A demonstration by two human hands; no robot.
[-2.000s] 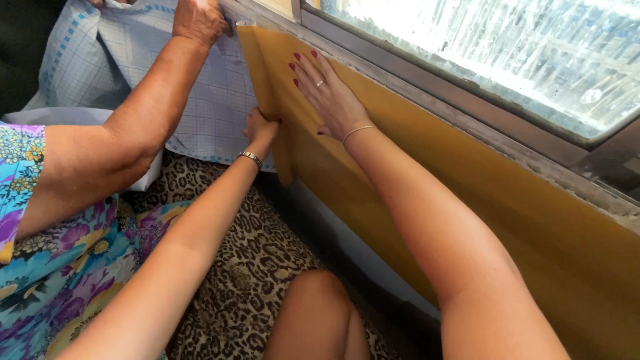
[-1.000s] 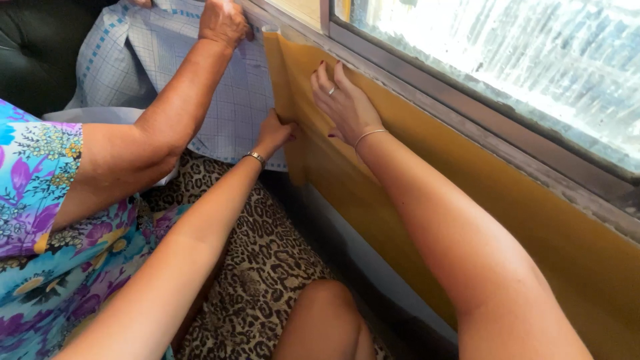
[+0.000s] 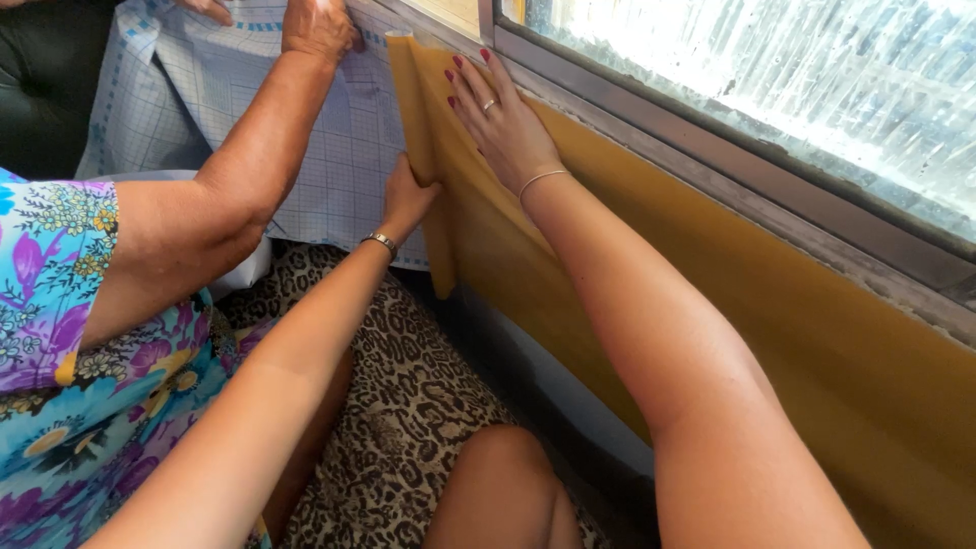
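A yellow-brown sheet [image 3: 656, 221] of film or paper lies along the wall below the window, its left end folded into a loose vertical edge. My left hand [image 3: 408, 194] grips that edge at mid-height between thumb and fingers. Higher up and to the right, my right hand [image 3: 507, 126] rests flat on the sheet, fingers slightly apart, just under the window ledge. A shallow crease runs through the sheet beneath it. Beside the folded edge hangs a pale backing paper [image 3: 343, 160] printed with a grid. Another person's hand [image 3: 316, 30] is at its top edge.
Above the sheet run the window frame [image 3: 686, 130] and a rough ledge. The other person's floral sleeve [image 3: 61, 282] and arm are close on my left. A leopard-print cover [image 3: 381, 381] lies below, beside my knee [image 3: 496, 488]. A dark cushioned surface [image 3: 46, 91] stands at upper left.
My right hand, with bent fingers one second ago, now lies flatter on the sheet. My left hand stays at the folded edge. More of another hand shows at the top left.
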